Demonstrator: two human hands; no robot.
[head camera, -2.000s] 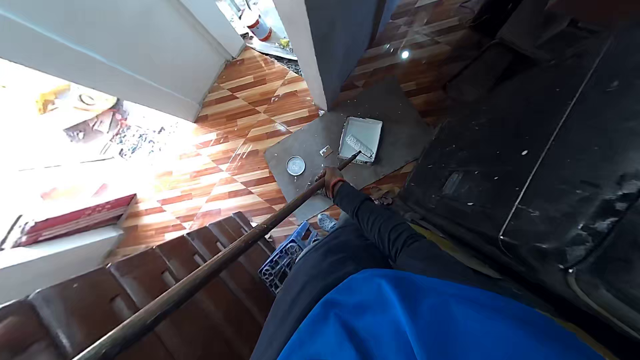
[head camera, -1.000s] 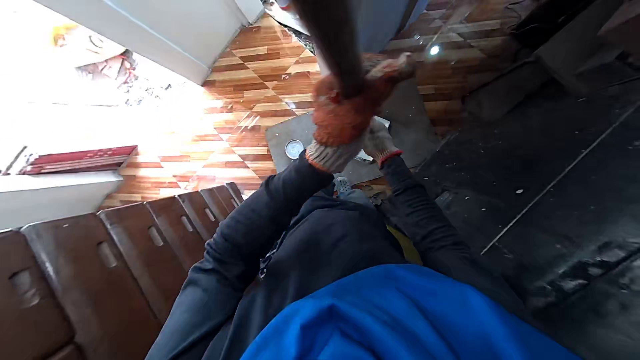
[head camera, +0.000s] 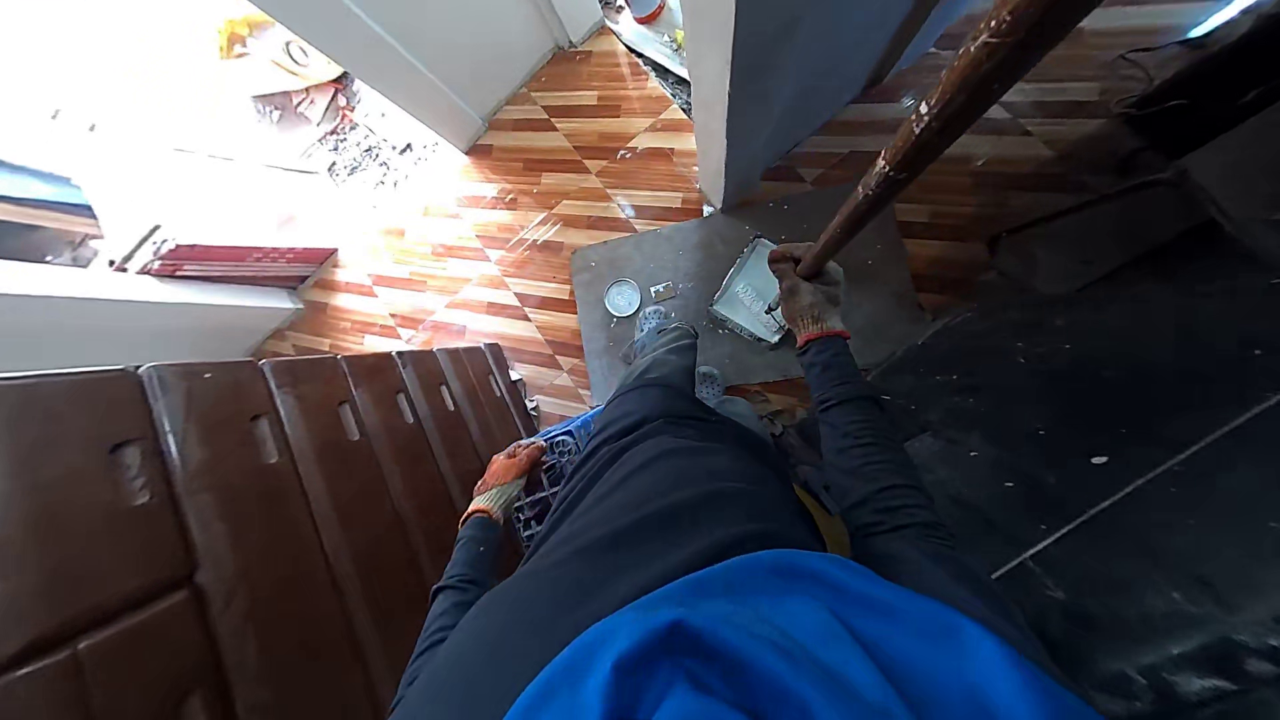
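Note:
My right hand (head camera: 810, 290), in a work glove, is closed around a long brown pole (head camera: 930, 125) that slants up and out at the top right. Beneath that hand, a paint tray (head camera: 745, 290) with pale paint lies on a grey sheet (head camera: 860, 290) on the floor. My left hand (head camera: 508, 476), in an orange-and-white glove, rests on the edge of a blue plastic crate (head camera: 550, 465) beside my leg. A round lid or can (head camera: 622, 297) with white contents and a small card-like piece (head camera: 662, 291) lie left of the tray.
Brown molded panels (head camera: 300, 500) stand at lower left, close to my left arm. A large dark covered object (head camera: 1120, 480) fills the right side. A wall corner (head camera: 715, 100) juts in above the sheet. Red slats (head camera: 240, 262) lie by the bright opening at left.
One second ago both hands were together near the pole. My left hand has since moved down and left to the crate. The pole now slants to the upper right; two seconds ago it slanted to the lower left.

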